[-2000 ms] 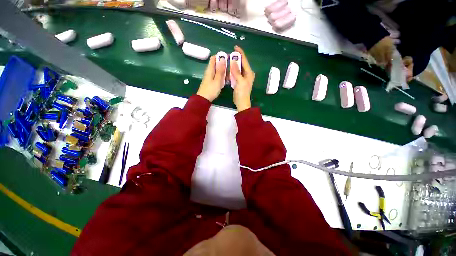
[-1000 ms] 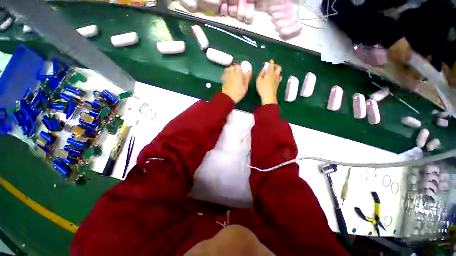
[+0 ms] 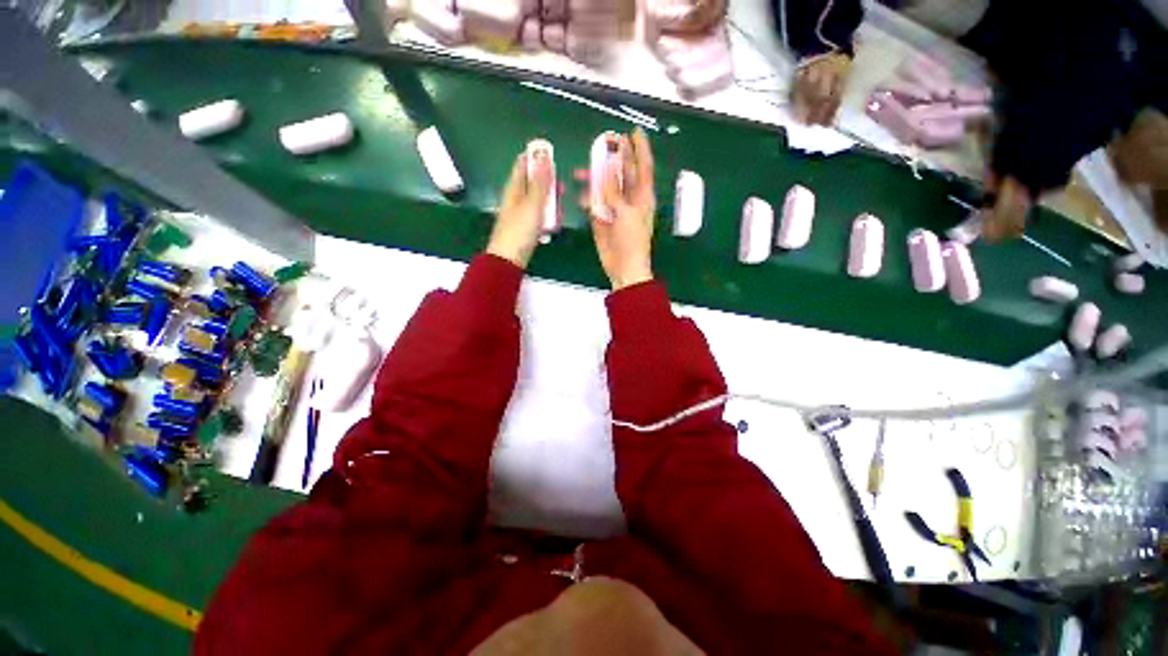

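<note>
My left hand (image 3: 519, 212) holds a pink-and-white device unit (image 3: 542, 190) upright over the green belt. My right hand (image 3: 624, 212) holds another pink-and-white device unit (image 3: 606, 174), a little to the right and apart from the first. The thumbs lie along the inner faces of the units. Several more device units lie on the green conveyor belt (image 3: 372, 180), some to the left and some to the right of my hands.
Blue battery cells (image 3: 186, 413) with circuit boards are piled at left by a blue bin (image 3: 32, 231). A hammer (image 3: 856, 493), pliers (image 3: 956, 522) and a clear blister tray (image 3: 1095, 519) are at right. A cable crosses my right sleeve. Another person's hands (image 3: 820, 87) are across the belt.
My hands were lowered at two units on the belt a second ago; now each holds a unit up, further left in view. A unit now stands alone just right of my right hand.
</note>
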